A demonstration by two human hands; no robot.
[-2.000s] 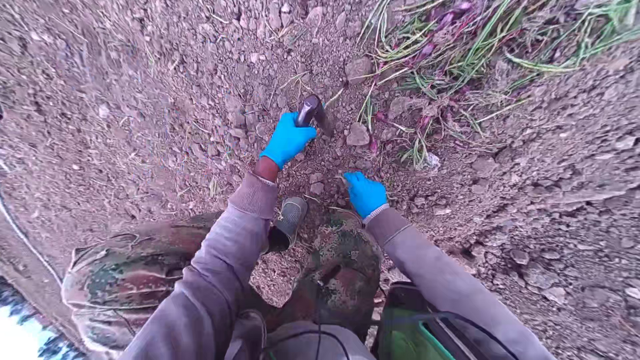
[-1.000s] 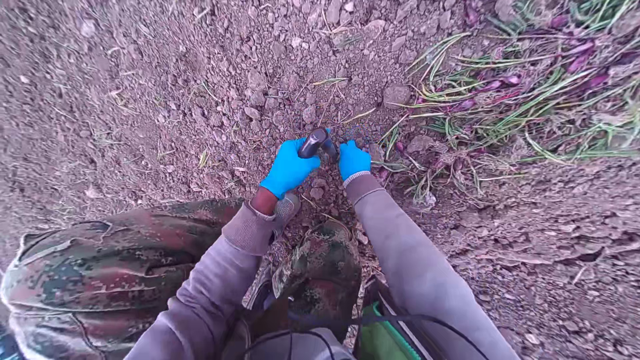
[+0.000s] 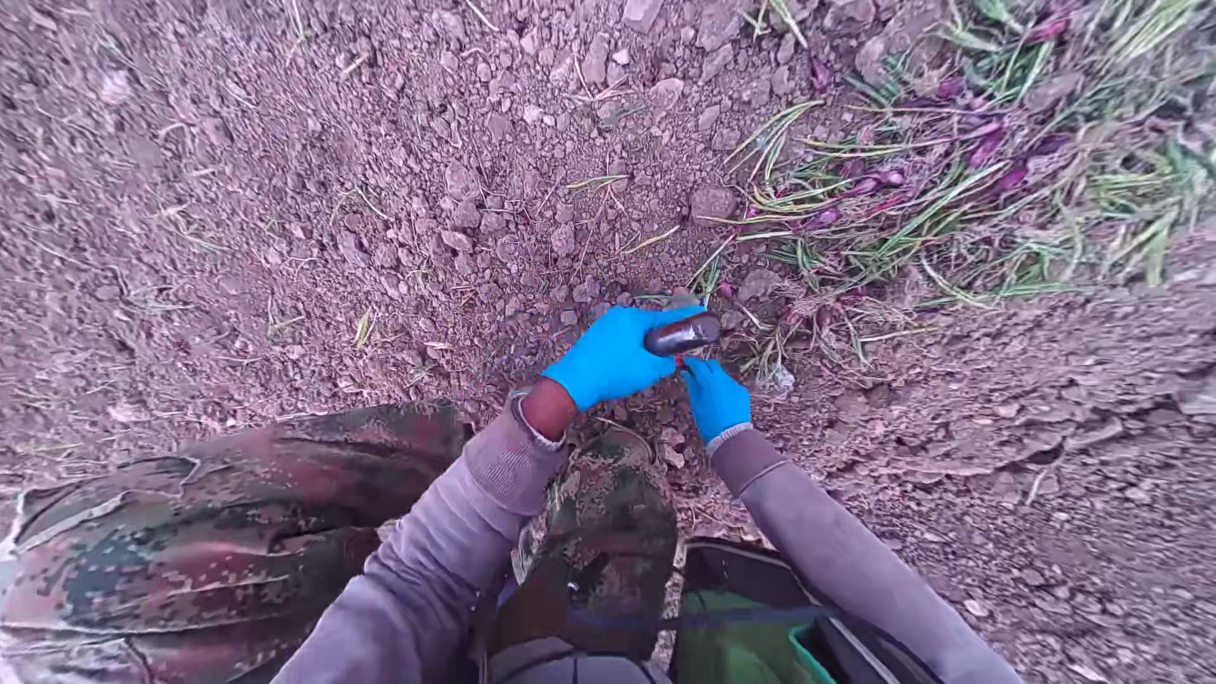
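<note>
My left hand, in a blue glove, grips the dark handle of a hand tool whose working end is hidden now. Close against it on the right is my right hand, also gloved in blue, its fingers bent toward the left hand. A small reddish bit shows between the two hands; whether the right fingers pinch it is not clear. Just beyond the hands to the upper right lie pulled red onions with long green leaves.
Cloddy dry soil with small stones surrounds the hands. A larger clod lies above them. My legs in camouflage trousers are below left, and a green and black bag or container is at the bottom, by my right forearm.
My right hand has come in from the right to meet the left hand. The tool's metal head, visible two seconds ago, is now hidden. The view has shifted somewhat.
</note>
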